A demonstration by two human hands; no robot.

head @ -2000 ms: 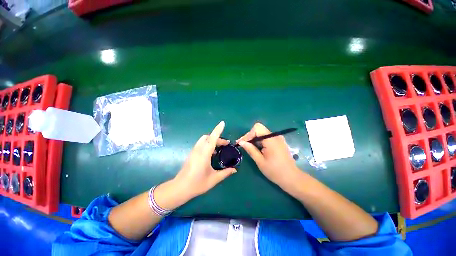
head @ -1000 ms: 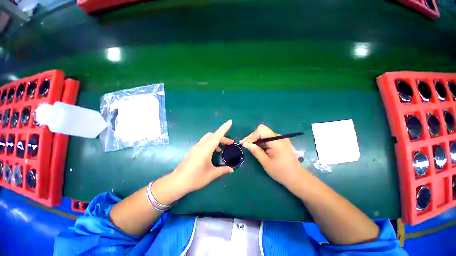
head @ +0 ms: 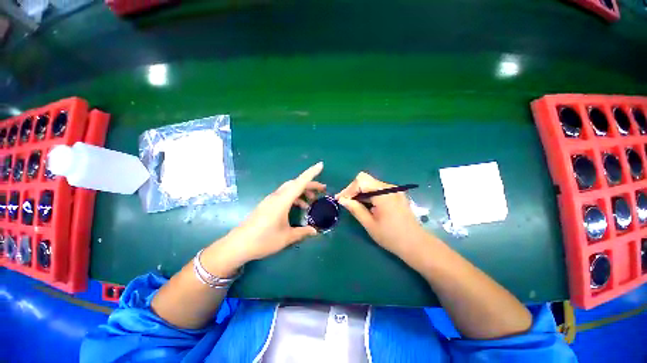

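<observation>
A round black glossy watch head (head: 323,213) is in front of me above the green bench. My left hand (head: 273,216) holds it by its left side between thumb and fingers, with the index finger stretched out. My right hand (head: 384,215) holds a thin dark tool (head: 389,191) like a pen, pointing up to the right. The right fingertips are at the upper right edge of the watch head. The tool's working end is hidden at the fingers.
Red foam trays with round dark units stand at left (head: 79,205) and right (head: 565,205). A white bottle (head: 99,169) lies partly on the left tray. A clear bag with white sheets (head: 190,166), a white square wipe (head: 474,193) and clear scraps (head: 454,227) lie on the bench.
My left hand has shifted slightly left and up with the watch head, its thumb now lower on the rim. The right hand keeps the tool at the edge, and the view has shifted slightly.
</observation>
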